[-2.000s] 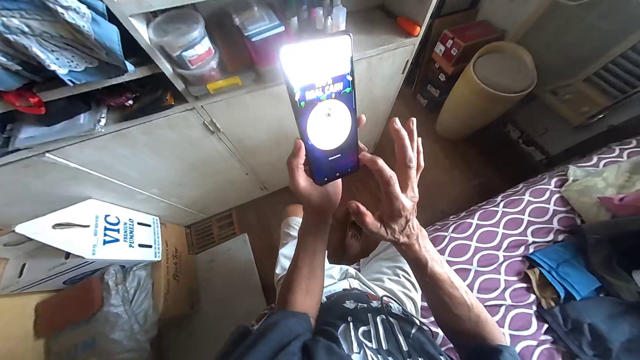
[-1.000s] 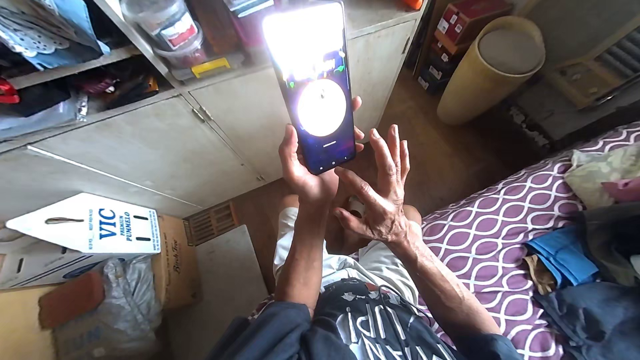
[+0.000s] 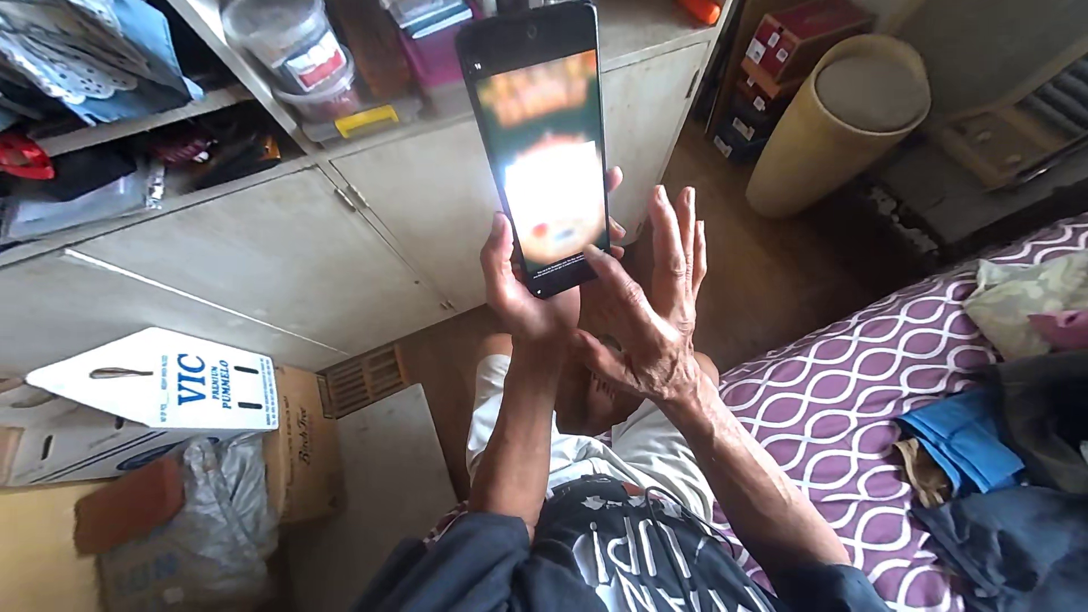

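A black smartphone (image 3: 544, 153) stands nearly upright at the top centre, its lit screen showing a blurred coloured picture with a bright white patch. My left hand (image 3: 535, 289) holds it from below, thumb along its left edge and fingertips showing past its right edge. Beside it, my right hand (image 3: 650, 314) has its fingers spread, and the index fingertip is at the lower right of the screen. Whether that fingertip touches the glass I cannot tell. Below both hands are my light shorts and dark printed shirt.
Behind the phone stands a pale cabinet (image 3: 425, 204) with shelves holding plastic tubs (image 3: 293, 51). Cardboard boxes (image 3: 306, 450) are at lower left. A cream cylindrical bin (image 3: 829, 127) and shoe boxes are at upper right. A purple patterned bed cover (image 3: 816, 391) bears folded clothes (image 3: 965, 442).
The phone's screen has changed from a dark display with a bright round shape to a coloured picture. My right index finger has moved up to the screen's lower edge. My left hand keeps its hold.
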